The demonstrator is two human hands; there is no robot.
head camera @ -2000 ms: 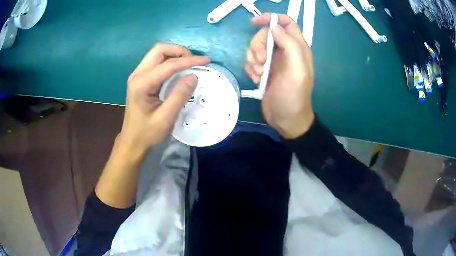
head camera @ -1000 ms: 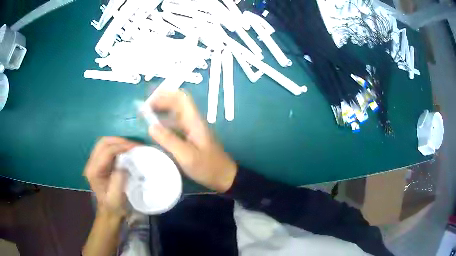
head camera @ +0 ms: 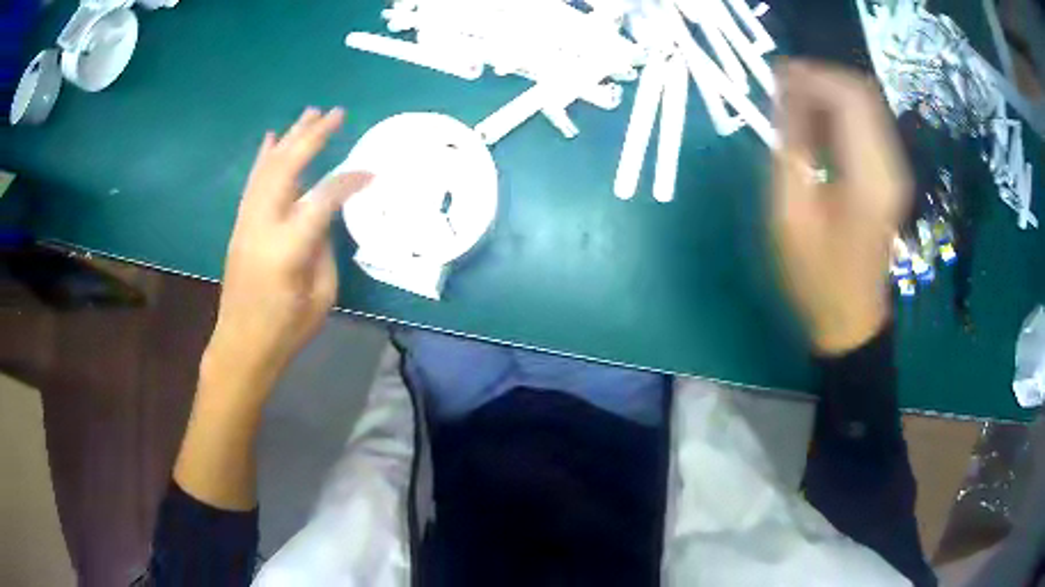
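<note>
The round white housing (head camera: 415,206) rests on the green bench, its squarish projection towards me. A white antenna arm (head camera: 512,116) lies at its upper right edge; I cannot tell if it is joined. My left hand (head camera: 281,247) is at the housing's left side, fingers spread, thumb at its edge, not gripping it. My right hand (head camera: 837,195) is blurred, over the near part of the black antenna cables, whose blue and yellow ends (head camera: 920,261) show beside it. Whether it holds anything cannot be told.
A pile of white antenna arms (head camera: 527,34) lies at the far middle. Waiting housings (head camera: 99,48) stand far left. Small whitish-silver parts (head camera: 934,57) are heaped far right. A loose white shell (head camera: 1031,358) sits at the right bench edge. The bench's near edge runs before my lap.
The housing has gone from my left hand onto the bench, and that hand has opened. My right hand has moved right, to the black cables. The view has shifted.
</note>
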